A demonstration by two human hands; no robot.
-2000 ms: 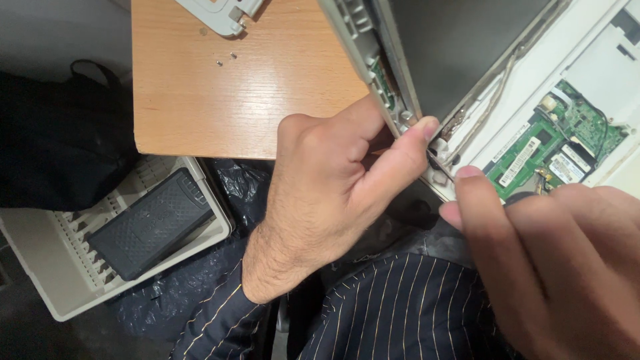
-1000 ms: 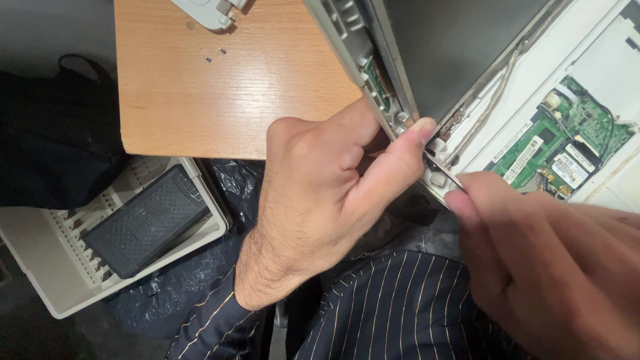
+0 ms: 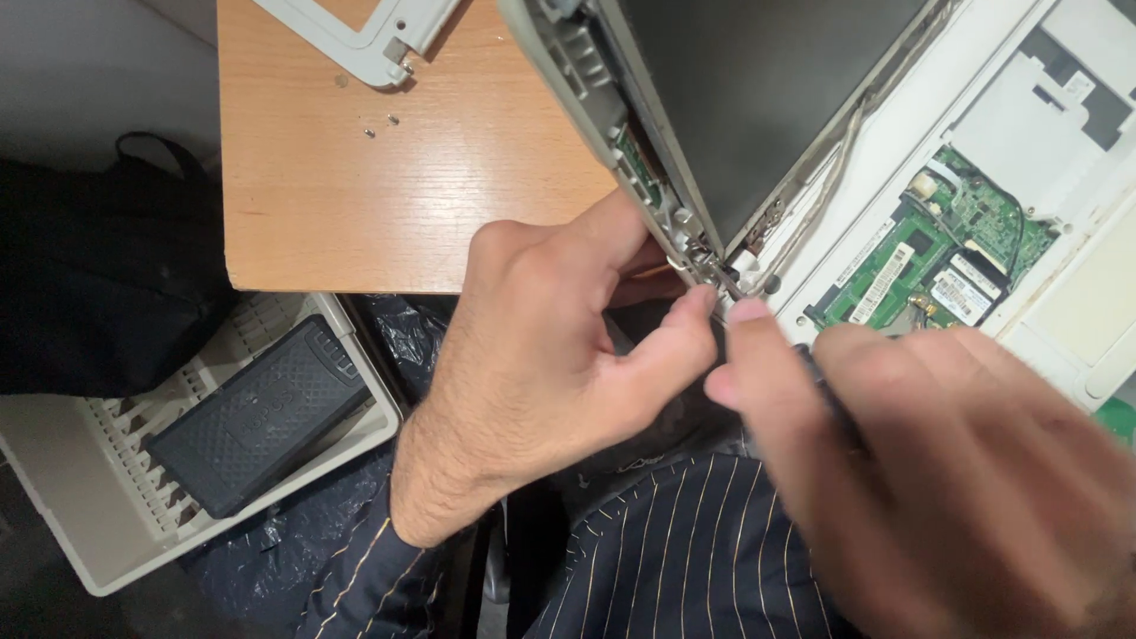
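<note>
An opened laptop lies at the right, its dark screen panel (image 3: 763, 98) raised and its white base (image 3: 1003, 115) showing a green circuit board (image 3: 976, 222). My left hand (image 3: 550, 346) grips the lower corner of the laptop's lid (image 3: 612, 133), thumb in front and fingers behind, by the metal hinge (image 3: 701, 262). My right hand (image 3: 905, 444), partly blurred, holds a thin dark tool (image 3: 834, 399), probably a screwdriver, with its fingertips close to the hinge. The tool's tip is hard to make out. A grey cable (image 3: 830, 177) runs along the screen's edge.
On the wooden table (image 3: 399, 231) lie a white plastic frame (image 3: 382, 53) and a few small screws (image 3: 382, 127). Below left, a light plastic crate (image 3: 80, 541) holds a black textured box (image 3: 257, 417). A black bag (image 3: 98, 275) rests beside it, with black plastic sheeting (image 3: 311, 532) underneath.
My left thumb has drawn back slightly from the hinge corner, which shows more now. My right hand has shifted, its fingertips now closer to the hinge than one second ago.
</note>
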